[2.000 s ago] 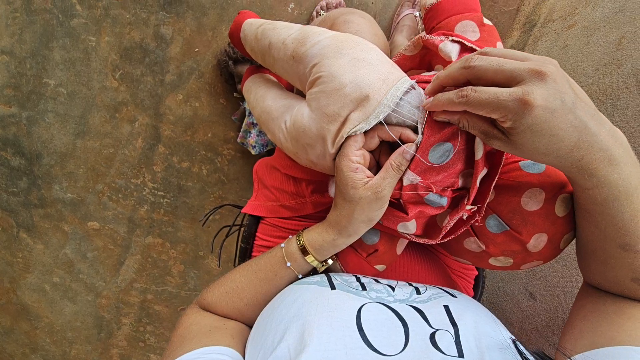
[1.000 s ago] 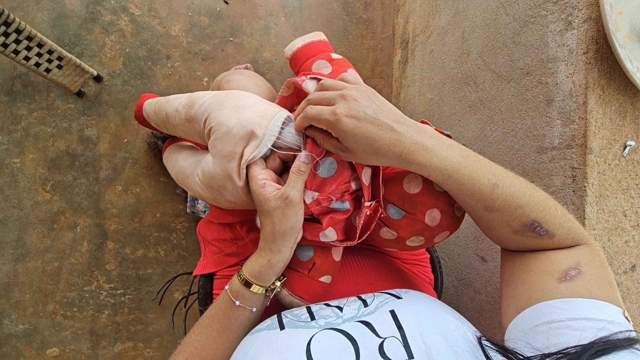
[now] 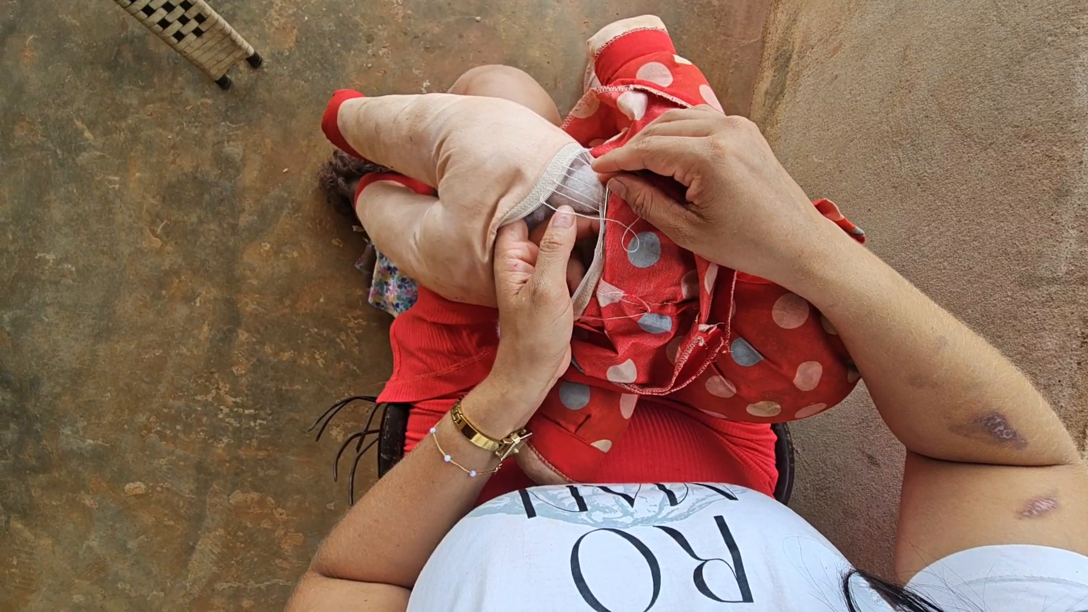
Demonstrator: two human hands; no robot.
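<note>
A beige cloth piece with red ends, like a stuffed doll's body, lies across my lap beside red polka-dot fabric. Between them is an opening crossed by several strands of white thread, with pale stuffing showing behind. My left hand grips the lower edge of the opening, thumb on top and some fingers hidden inside. Above and to the right, the fingertips of my right hand are pinched together at the polka-dot edge, by the thread. A needle cannot be made out. A loose thread loop hangs between the hands.
A woven-strap piece of furniture stands at the top left on the stained concrete floor. A raised, rough concrete surface is at the right. Dark cords stick out beside the dark seat edge.
My right hand stays near the opening, its fingertips now pinched at the polka-dot edge. My left hand keeps its grip on the cloth. The view has shifted.
</note>
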